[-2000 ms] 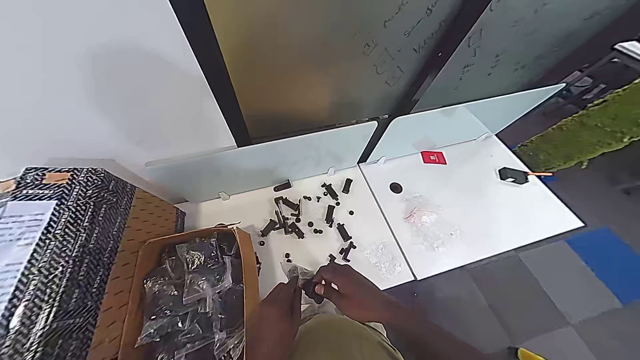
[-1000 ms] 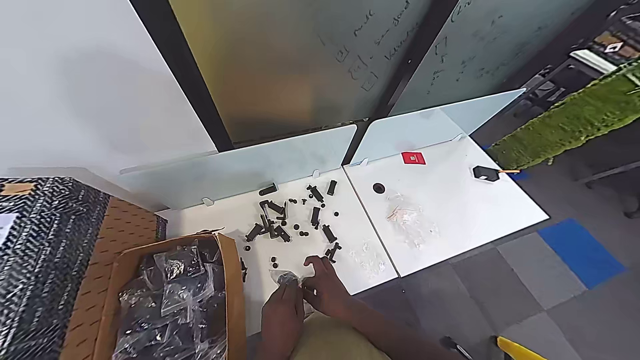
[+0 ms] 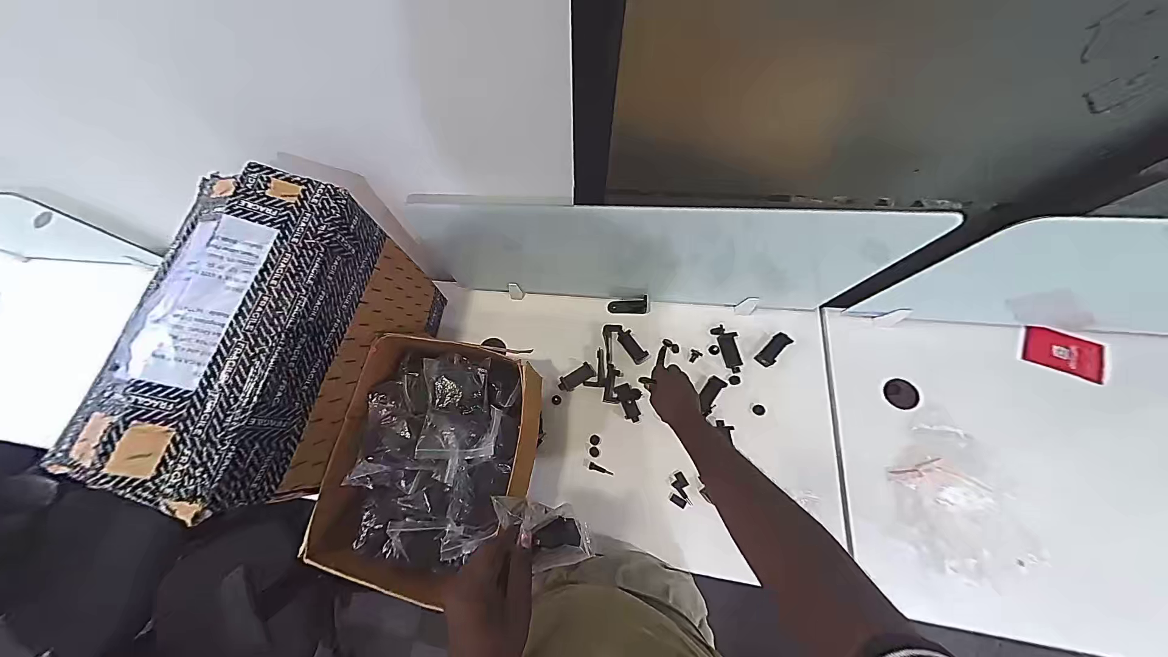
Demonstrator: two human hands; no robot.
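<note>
My left hand point(image 3: 497, 579) holds a clear plastic bag point(image 3: 558, 538) with a black part in it, beside the right wall of an open cardboard box point(image 3: 529, 429). Many small clear bags point(image 3: 456, 433) with dark contents fill that box. My right hand point(image 3: 675, 392) reaches in among loose black parts on the white table point(image 3: 639, 511); its fingers are at a small black piece, and whether they grip it cannot be told. Black cylindrical parts point(image 3: 774, 349) lie around it, with small round black pieces point(image 3: 594, 446) nearer me. A flat black part point(image 3: 628, 306) lies by the divider.
A large carton point(image 3: 319, 301) wrapped in printed tape stands left of the open box. A pale divider point(image 3: 693, 255) runs along the table's back. On the right table section are a red card point(image 3: 1063, 354), a round cable hole point(image 3: 902, 393) and crumpled clear plastic bags point(image 3: 949, 493).
My hands were together near the table's front edge and are now apart: the right has reached forward into the black parts, the left is beside the box with the bag. The view has swung left.
</note>
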